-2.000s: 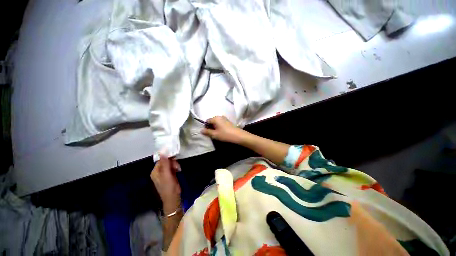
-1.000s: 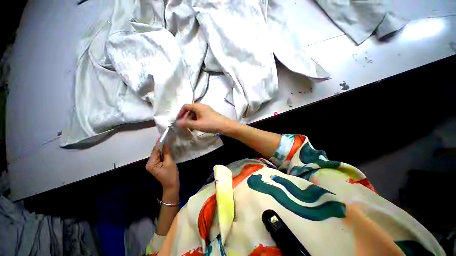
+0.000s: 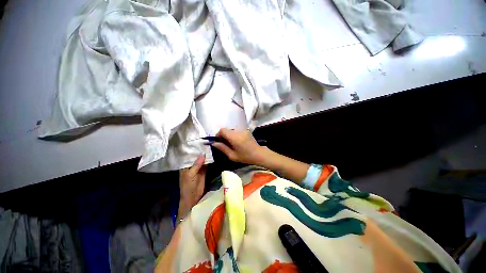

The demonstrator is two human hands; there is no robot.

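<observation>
A pale grey-white garment [image 3: 165, 69] lies crumpled over the table, one sleeve or panel end hanging at the near edge. My left hand [image 3: 192, 178] pinches the lower hem of this end, its fingers partly under the cloth. My right hand [image 3: 240, 145] holds dark, pointed thread snips [image 3: 214, 139] whose tip points left, at the cloth's right edge just above my left hand. Whether the blades are open cannot be told. No loose thread can be made out.
The white table [image 3: 330, 106] has a dark near edge and small scuffs. Another pale garment [image 3: 373, 24] lies at the far right. Below the table at the left are a blue crate [image 3: 95, 234] and grey cloth [image 3: 32, 240].
My left hand has moved from the sleeve end to the hem, further right and lower. My right hand has drawn back right and down, and the snips show again. The near cloth end has spread out.
</observation>
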